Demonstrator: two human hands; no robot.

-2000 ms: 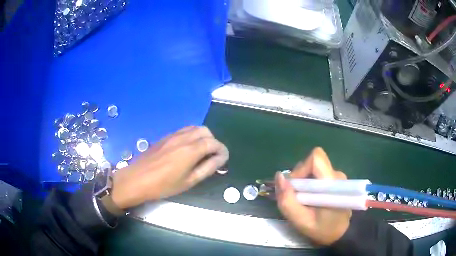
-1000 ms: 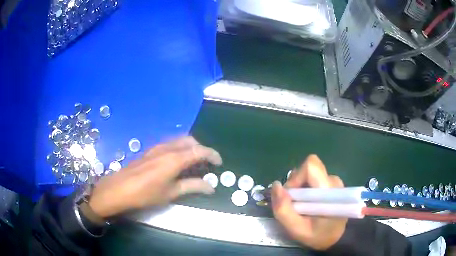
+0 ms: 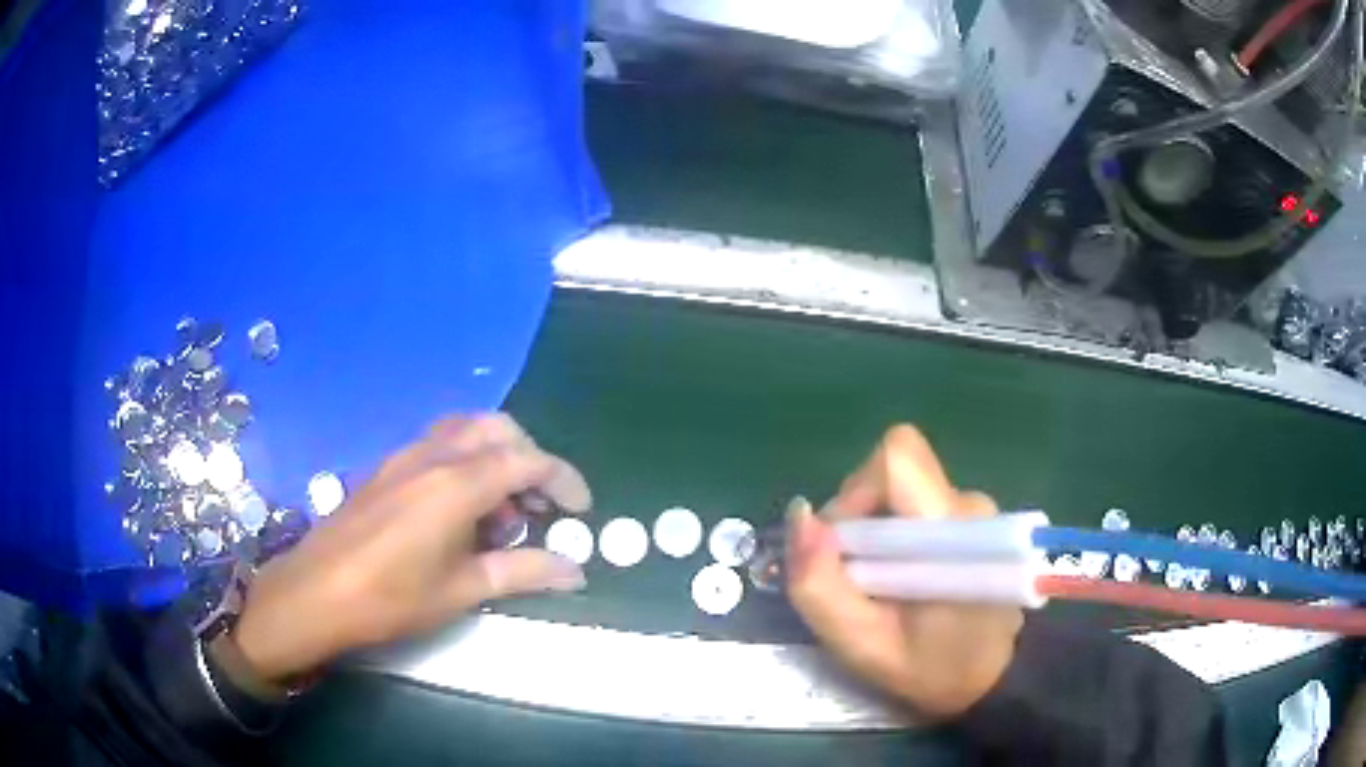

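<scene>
Several small white-faced metal discs [image 3: 623, 541] lie in a row on the green belt [image 3: 704, 375] between my hands, with one disc [image 3: 718, 589] just below the row. My left hand [image 3: 405, 547] is at the row's left end, thumb and fingers curved apart around a disc [image 3: 512, 531] that lies partly under them. Whether it grips that disc is unclear. My right hand [image 3: 906, 584] holds the twin white electrode pens [image 3: 944, 559]. Their tips are at the row's right end, by a disc [image 3: 733, 541], partly hidden by the fingers.
A blue bin [image 3: 345, 195] at left holds loose discs [image 3: 187, 450] and a clear bag of parts [image 3: 187, 68]. Blue and red leads [image 3: 1198, 601] run right over more small parts [image 3: 1311, 547]. A power unit [image 3: 1139, 180] stands behind right. Metal rails [image 3: 749, 274] edge the belt. Clear plastic packs lie behind.
More discs now lie in the row between my hands. My left hand has moved left and its fingers have spread. The view has shifted, so the bin and power unit sit further left.
</scene>
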